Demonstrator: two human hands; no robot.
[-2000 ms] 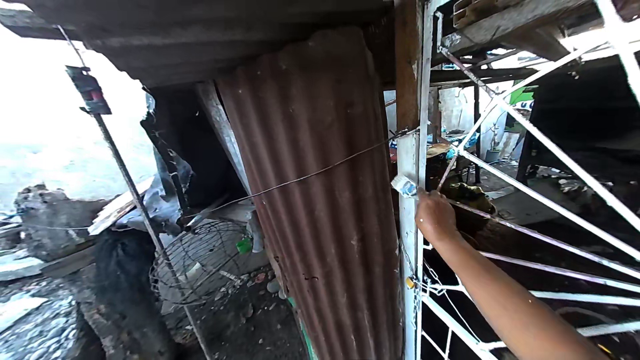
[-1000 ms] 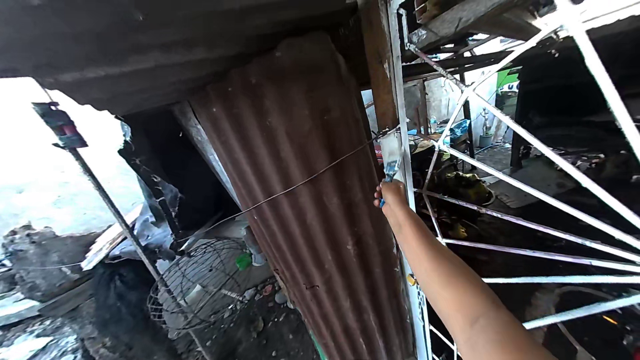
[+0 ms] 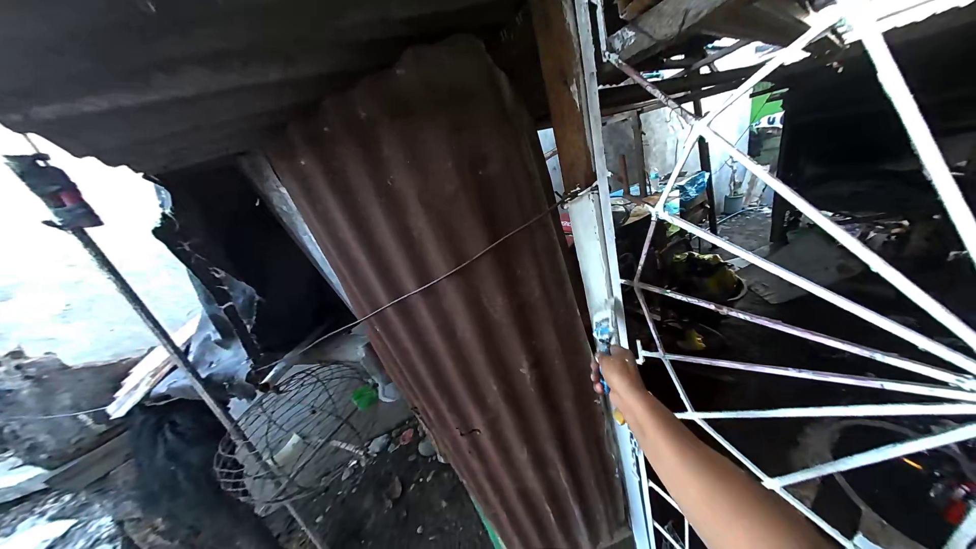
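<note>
My right hand (image 3: 619, 374) is closed around the blue handle of a paintbrush (image 3: 603, 332), just right of the view's centre. The brush's bristles point up and rest against the white-painted post (image 3: 598, 252). White metal bars (image 3: 808, 210) of a grille fan out to the right of the post, some with patchy paint. A brown wooden post (image 3: 564, 99) stands behind the upper part of the white one. To the left leans a rusty corrugated metal sheet (image 3: 450, 252), with a thin wire (image 3: 457, 268) running across it to the post. My left hand is out of view.
At lower left are a round wire basket (image 3: 297, 435), a slanting metal rod (image 3: 152, 320) and a black plastic bag (image 3: 183, 465). Stones lie on the dirt beside the sheet. A dark roof overhangs above. Behind the grille are a yellow-stained basin (image 3: 705, 276) and cluttered furniture.
My right hand has moved down along the white post with the brush since a second ago. Two seconds ago it was near the grille's edge, with the brush head pointing left.
</note>
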